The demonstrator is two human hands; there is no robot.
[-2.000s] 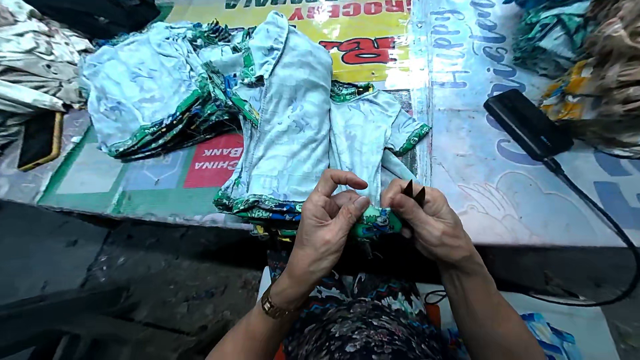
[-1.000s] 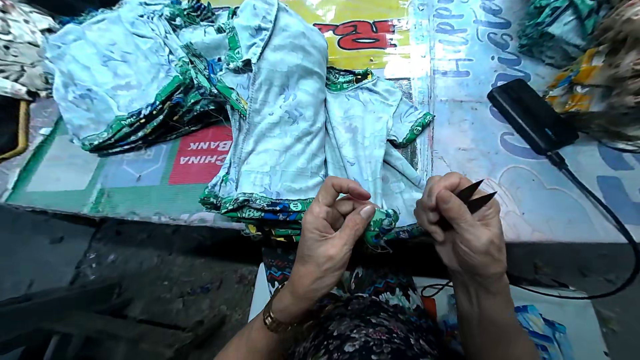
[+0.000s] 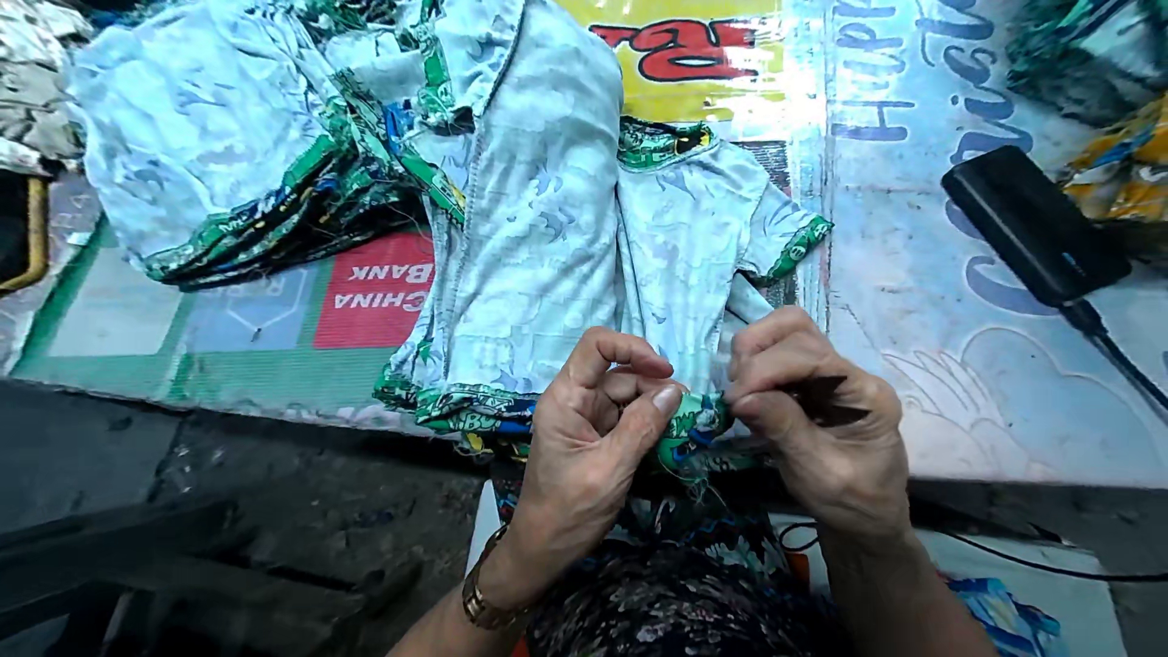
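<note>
A small pale blue garment [image 3: 689, 237] with green printed trim lies inside out at the table's front edge. My left hand [image 3: 602, 429] pinches its green hem [image 3: 695, 422] between thumb and fingers. Close on the right, my right hand [image 3: 812, 411] has its fingertips at the same hem, with small dark-bladed thread snips [image 3: 832, 400] tucked in the palm. Loose threads hang under the hem. Left of my hands, a stack of like garments [image 3: 538, 210] reaches the edge, its lower layers partly hidden.
Another garment pile [image 3: 210, 137] lies at the left. A black power bank [image 3: 1036, 224] with a cable rests on the right of the banner-covered table [image 3: 912, 365]. Bundles of green cloth [image 3: 1090, 55] and yellow cloth [image 3: 1127, 164] sit at the far right. A phone-like object [image 3: 23, 228] lies far left.
My right hand, apart from the left a second ago, is back beside it at the hem. The snips' blades pointed out more openly then. My left hand still pinches the hem.
</note>
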